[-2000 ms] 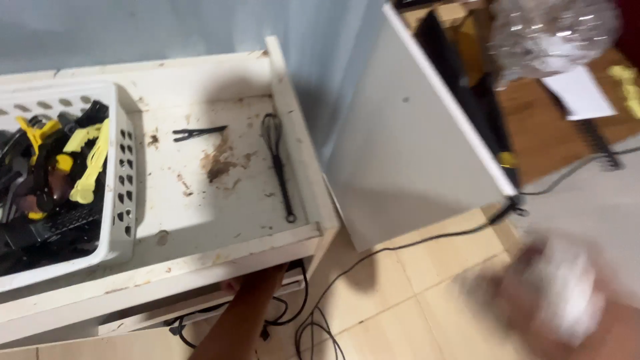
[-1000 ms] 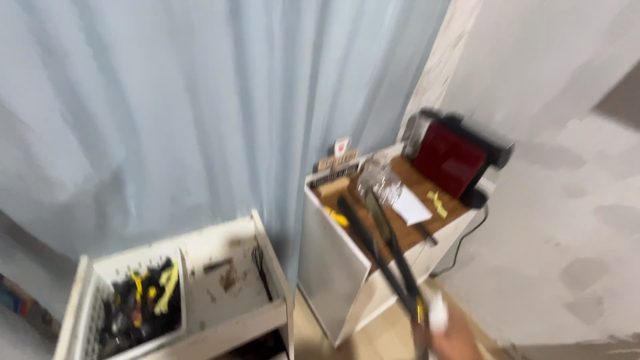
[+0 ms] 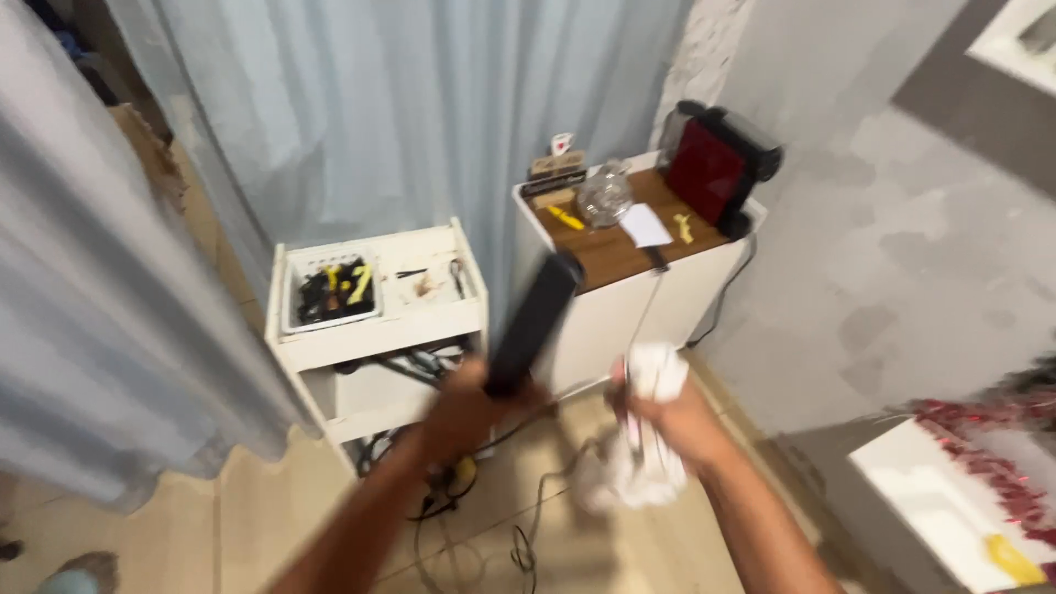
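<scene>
In the middle of the view my left hand [image 3: 483, 404] grips the lower end of a long black hair-styling tool [image 3: 536, 318], probably a flat iron, tilted up to the right. My right hand [image 3: 668, 417] is closed around a bunched white cloth [image 3: 656, 470], which hangs below the fingers. A thin dark rod-like thing rises from this hand; its kind is too blurred to tell. A grey cord [image 3: 577, 388] runs between the hands. Motion blur hides the fingers of both hands.
A white trolley [image 3: 388, 338] on the left bears a white basket [image 3: 290, 309] of hair clips. Behind my hands, a cabinet [image 3: 606, 252] carries a red coffee machine [image 3: 711, 169], a clear plastic bag [image 3: 606, 194] and white paper [image 3: 645, 225]. Cables [image 3: 524, 549] lie on the floor.
My left hand, low inside the trolley two seconds ago, now holds up the black tool. One second ago dark long tools were near my right hand. The view has swung up and away from the trolley.
</scene>
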